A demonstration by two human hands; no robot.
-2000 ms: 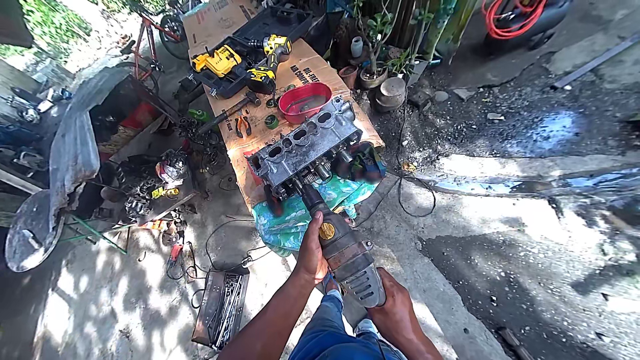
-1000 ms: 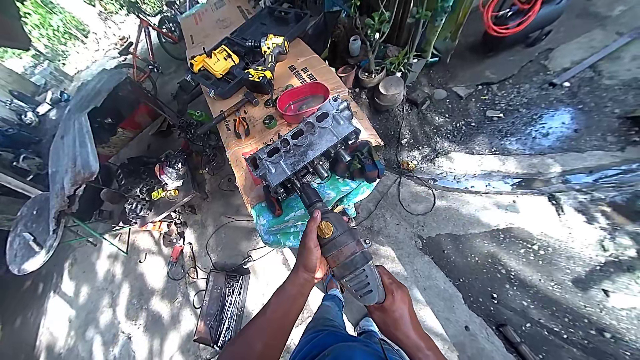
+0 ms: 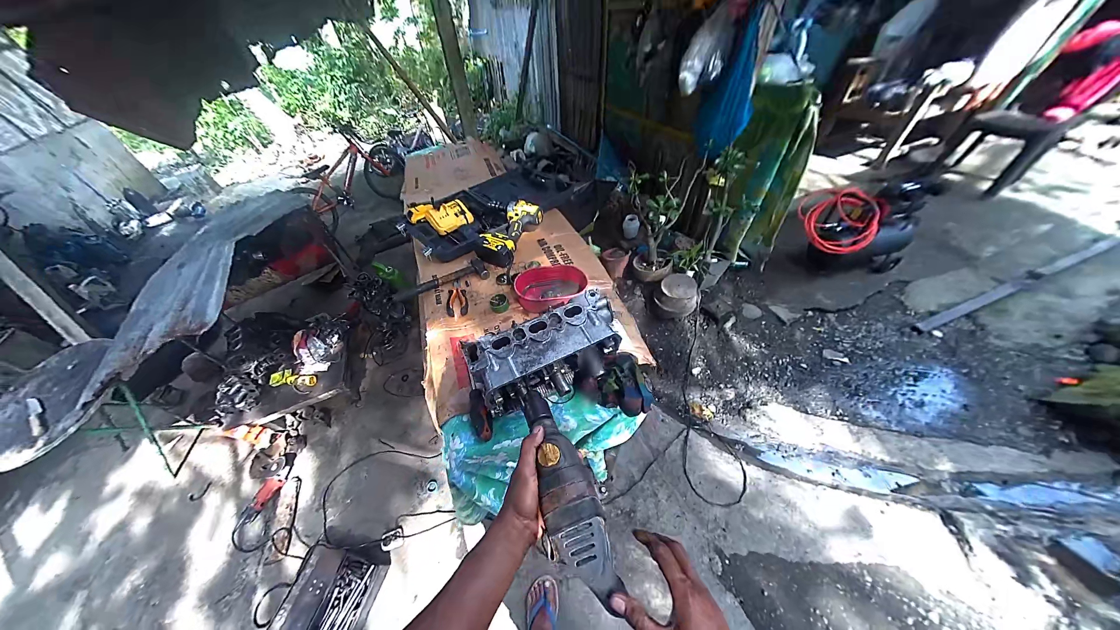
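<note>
My left hand [image 3: 525, 481] is closed around the front body of a corded-type power tool [image 3: 569, 499], whose nose points at the near side of an engine cylinder head [image 3: 542, 341]. My right hand [image 3: 665, 582] is spread at the tool's rear end, with the thumb touching it or very close to it. The cylinder head lies on cardboard [image 3: 446, 315] on the bench, beside a red plastic bowl [image 3: 549, 287]. A green patterned cloth [image 3: 472, 464] hangs over the bench's near edge. Where the tool's tip meets the head is hard to make out.
Pliers [image 3: 457, 302], a hammer [image 3: 455, 278] and a yellow cordless drill [image 3: 521, 219] lie farther back on the bench. A black cable [image 3: 744, 481] loops over the ground at the right. At lower left stands a metal toolbox [image 3: 328, 586]; a compressor with red hose [image 3: 844, 223] is at upper right.
My right hand has loosened from the tool's rear end and its fingers have spread. My left hand keeps its hold. The view has tilted upward.
</note>
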